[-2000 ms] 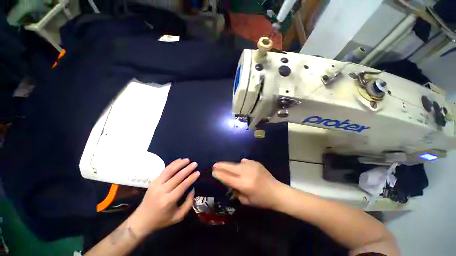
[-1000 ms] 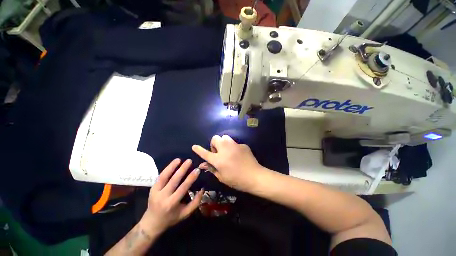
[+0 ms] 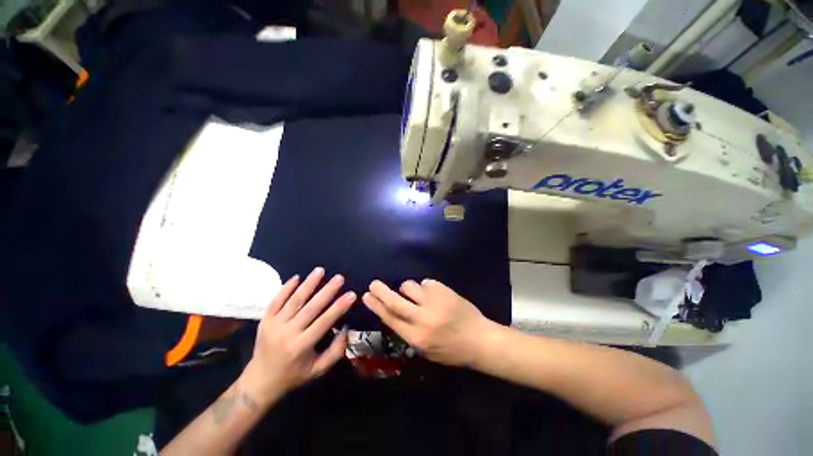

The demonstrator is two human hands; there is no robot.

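A dark cloth panel (image 3: pixel 339 205) lies flat on the white machine table (image 3: pixel 209 223) and runs under the lit needle area (image 3: pixel 414 193) of the cream sewing machine (image 3: pixel 553 134). My left hand (image 3: pixel 303 325) rests flat on the panel's front part, fingers slightly apart. My right hand (image 3: pixel 428 319) lies beside it on the cloth, fingers bent and close together; its palm side is hidden, so I cannot tell if it holds anything. The fingertips of the two hands nearly meet.
A large dark garment heap (image 3: pixel 80 232) surrounds the table's left and back. An orange curved part (image 3: pixel 184 342) shows at the front left edge. A white cloth bundle (image 3: pixel 658 289) and dark scraps (image 3: pixel 731 294) lie at the machine's right end.
My right hand moved up toward the needle, then came back down beside my left hand. My left hand stays on the panel's front part. The camera view has shifted slightly.
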